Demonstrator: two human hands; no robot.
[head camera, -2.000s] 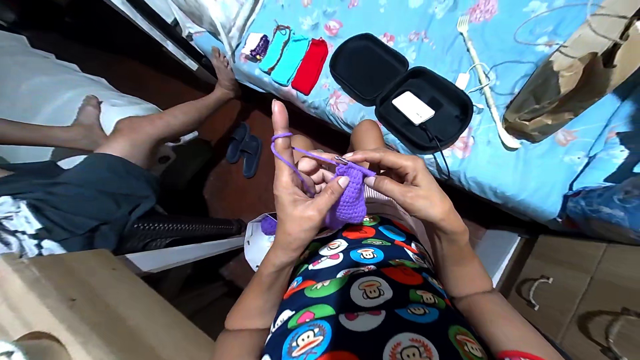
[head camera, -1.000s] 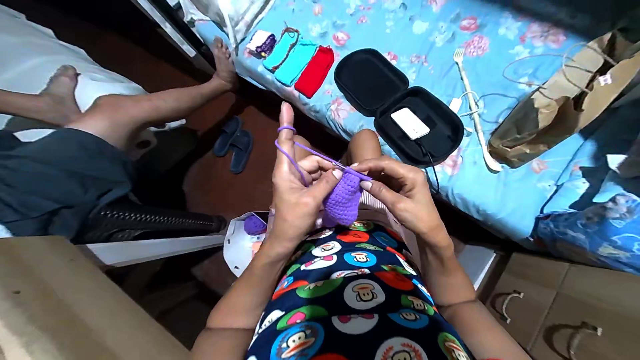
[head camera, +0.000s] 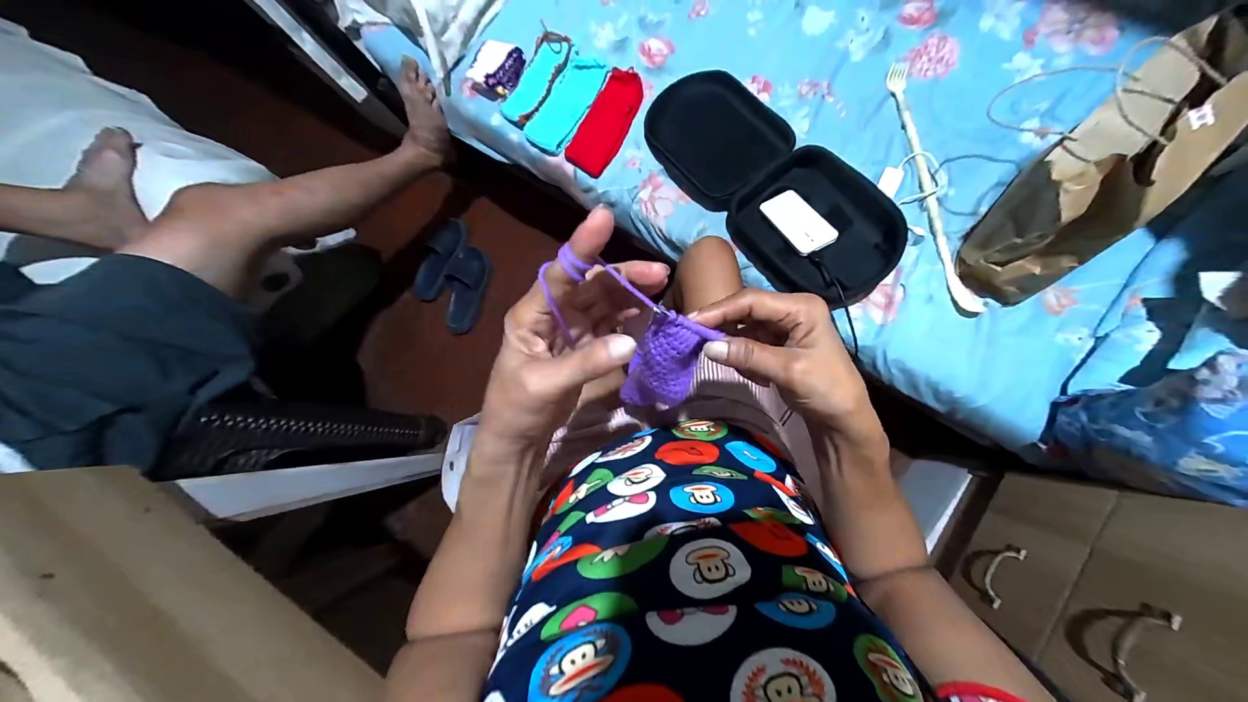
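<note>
A small purple crocheted piece (head camera: 665, 363) hangs between my hands above my lap. Purple yarn (head camera: 624, 283) wraps around the raised index finger of my left hand (head camera: 570, 341) and runs down to the top edge of the piece. The left thumb rests at the piece's left edge. My right hand (head camera: 780, 351) pinches a purple crochet hook (head camera: 704, 331) between thumb and fingers. The metal tip of the hook shows at the yarn; part of its handle is hidden by the fingers.
On the bed (head camera: 975, 370) lie red (head camera: 604, 122) and turquoise knitted pieces (head camera: 565, 102), an open black case (head camera: 814, 224) with a white device, a back scratcher (head camera: 931, 185) and a paper bag (head camera: 1102, 185). Another person's leg (head camera: 302, 200) extends at the left, near slippers (head camera: 453, 273). Drawers (head camera: 1102, 575) stand lower right.
My left fingers have spread, and the thumb no longer presses over the top of the purple piece as it did one second ago. The hook remains in my right hand.
</note>
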